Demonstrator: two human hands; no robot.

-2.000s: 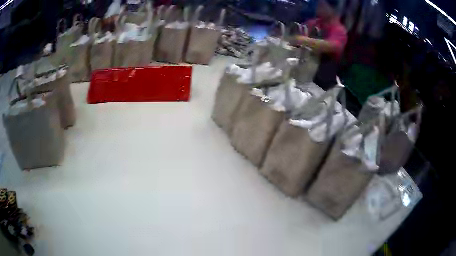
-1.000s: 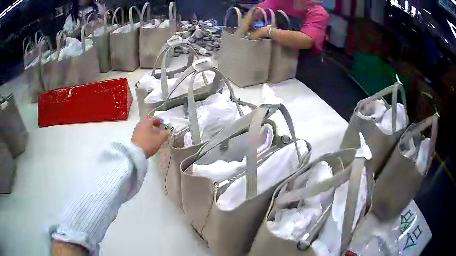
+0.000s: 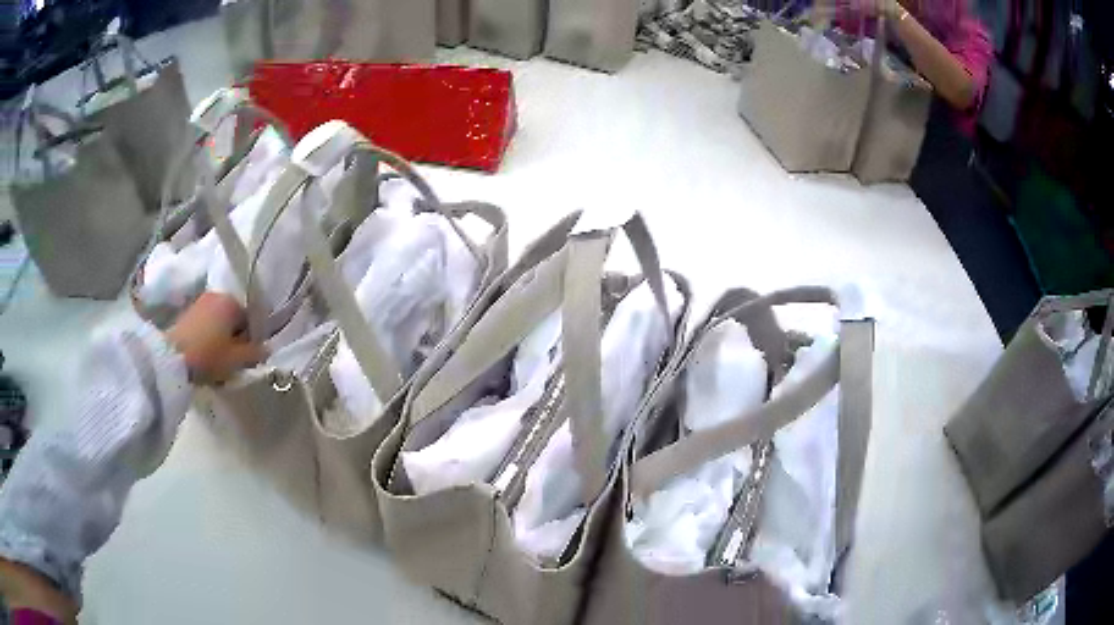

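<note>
A row of several upright taupe tote bags (image 3: 457, 530) stands close in front of me. White crumpled tissue (image 3: 409, 275) fills their openings, and their loop handles stand up. White wraps show on top of two handles at the left. My left hand (image 3: 218, 336) reaches in from the left in a pale striped sleeve, its fingers closed on the top rim at the near end of the leftmost bags. The fingertips are blurred and partly hidden. My right hand is not in view.
A glossy red box (image 3: 385, 112) lies behind the row on the white table (image 3: 733, 195). More totes stand at the left (image 3: 73, 220), far edge and right (image 3: 1020, 427). A person (image 3: 935, 49) handles two totes at the back right.
The view has shifted. The near row has moved left across the table towards the red box, farther from the other person's bags. My left hand stays at the rim.
</note>
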